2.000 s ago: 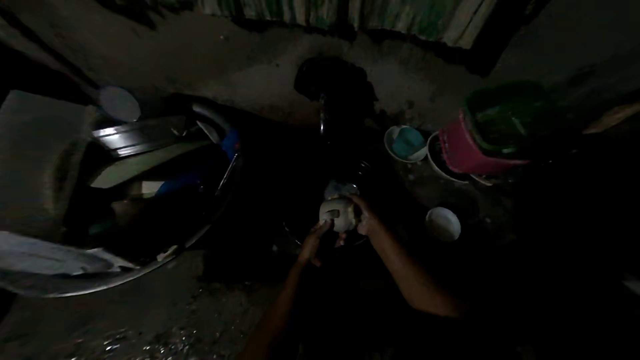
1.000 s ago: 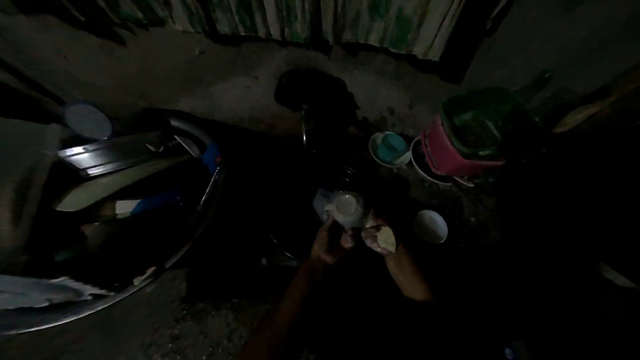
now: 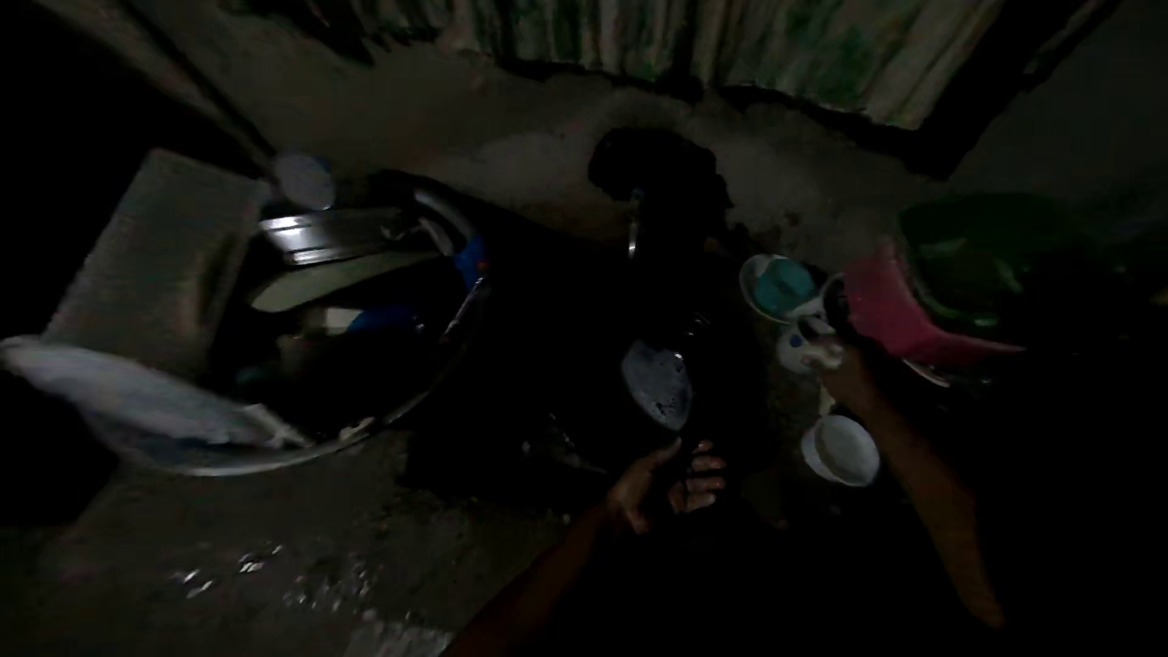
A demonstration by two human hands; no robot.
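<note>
My left hand (image 3: 671, 484) is at the lower middle, fingers apart and curled, with nothing in it. Just above it, a pale, wet-looking patch (image 3: 659, 383), perhaps suds or water, shows inside a dark vessel whose outline is mostly lost in shadow. Out to the right, my right hand (image 3: 829, 358) is on a small white cup with a blue mark (image 3: 799, 345), the fingers at its side. That cup is beside a white bowl (image 3: 750, 285) holding a turquoise bowl (image 3: 784, 286). Below my right hand stands a round white container (image 3: 841, 451).
At the left a wide metal-rimmed basin (image 3: 228, 470) holds dishes, a shiny metal tray (image 3: 333, 233) and a grey block-like object (image 3: 160, 265). A pink tub (image 3: 899, 310) with a green basin (image 3: 981, 246) stands at the right. Corrugated sheeting (image 3: 712, 46) hangs along the top.
My right hand has moved away from my left, out to the right, and is now at the white cup. My left hand, earlier on a pale round object, is now without it.
</note>
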